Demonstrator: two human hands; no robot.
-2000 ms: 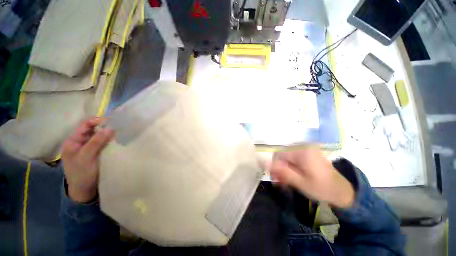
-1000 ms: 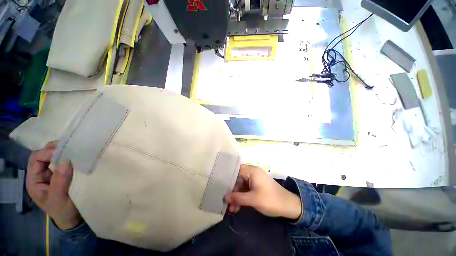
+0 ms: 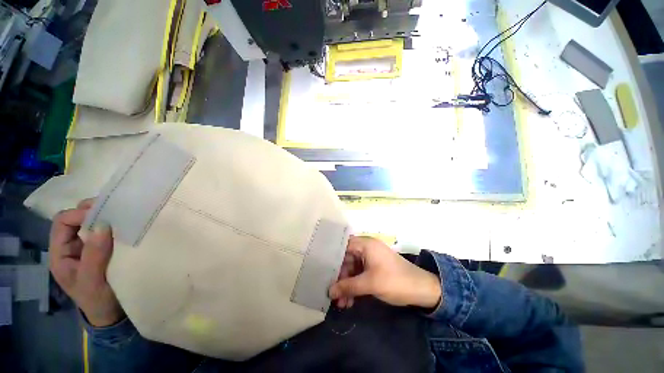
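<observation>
A large rounded beige panel (image 3: 233,211) with a centre seam is held above my lap. One grey patch (image 3: 145,191) is stitched on its upper left and another grey patch (image 3: 319,264) on its right edge. My left hand (image 3: 84,266) pinches the panel's left edge at the first patch, thumb on top. My right hand (image 3: 371,275) pinches the right edge beside the second patch. The fingers under the panel are hidden. A faint yellow mark shows near the panel's lower edge.
The sewing head (image 3: 280,29) stands above the yellow-edged template window (image 3: 364,61). A black cable (image 3: 495,80) lies on the white template (image 3: 408,131). Loose grey patches (image 3: 587,63), a yellow piece (image 3: 626,105) and crumpled white material (image 3: 610,171) lie right. A beige panel stack (image 3: 120,58) is left.
Since two seconds ago, my right hand has come to the panel's right edge and grips it. The panel has turned and moved left. In the last second it has barely moved.
</observation>
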